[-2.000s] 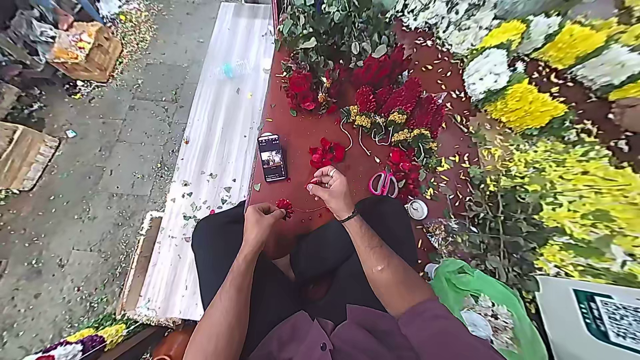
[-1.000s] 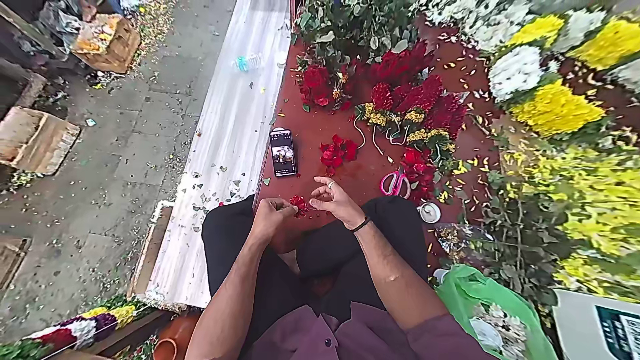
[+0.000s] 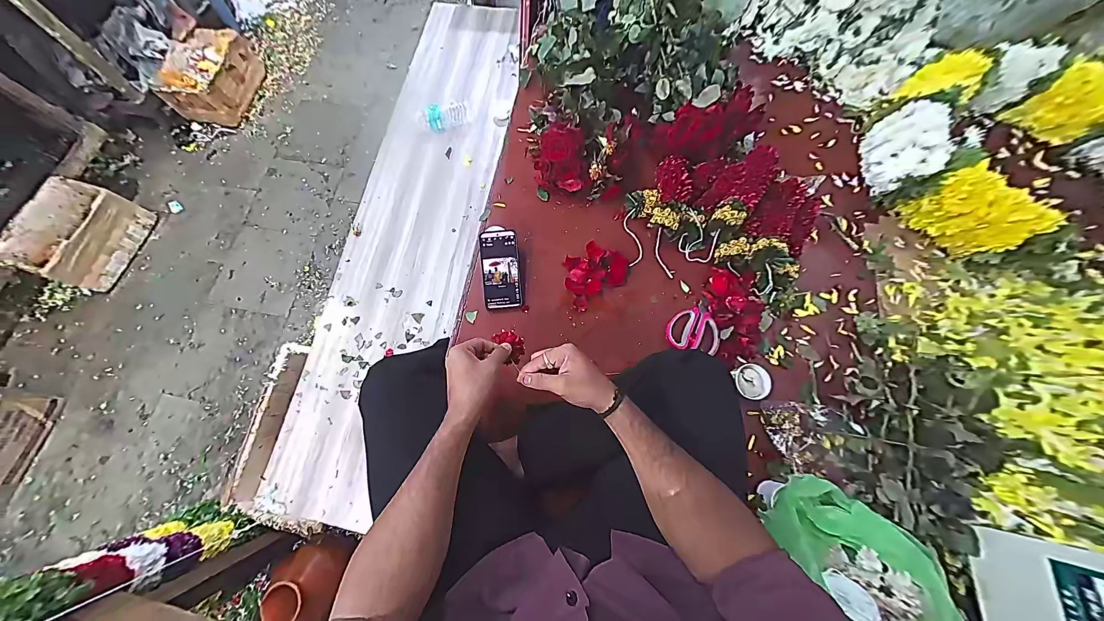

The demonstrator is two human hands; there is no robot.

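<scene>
My left hand (image 3: 476, 371) pinches a small bunch of red petals (image 3: 509, 346) between thumb and fingers above my lap. Close on its right, my right hand (image 3: 565, 376) has thumb and forefinger pinched on a thin thread (image 3: 517, 366) that runs by the petals. Loose red petals (image 3: 593, 272) lie on the red table beyond my hands, with a smartphone (image 3: 501, 269) to their left. Pink-handled scissors (image 3: 692, 330) lie to the right, near a small round white container (image 3: 752, 381). Red garlands (image 3: 746, 181) with yellow flowers and white strings lie farther back.
Green leaves (image 3: 638, 56) lie at the table's back. Yellow chrysanthemums (image 3: 979, 207) and white ones (image 3: 907, 147) stand at the right, above a green plastic bag (image 3: 849, 517). On the white corrugated sheet (image 3: 405, 198) at the left lies a plastic bottle (image 3: 445, 116). A clay pot (image 3: 306, 578) is at lower left.
My right hand has come closer to the petals at my left hand, and its raised, spread fingers have curled in. My left hand keeps its pinch. The view has shifted a little.
</scene>
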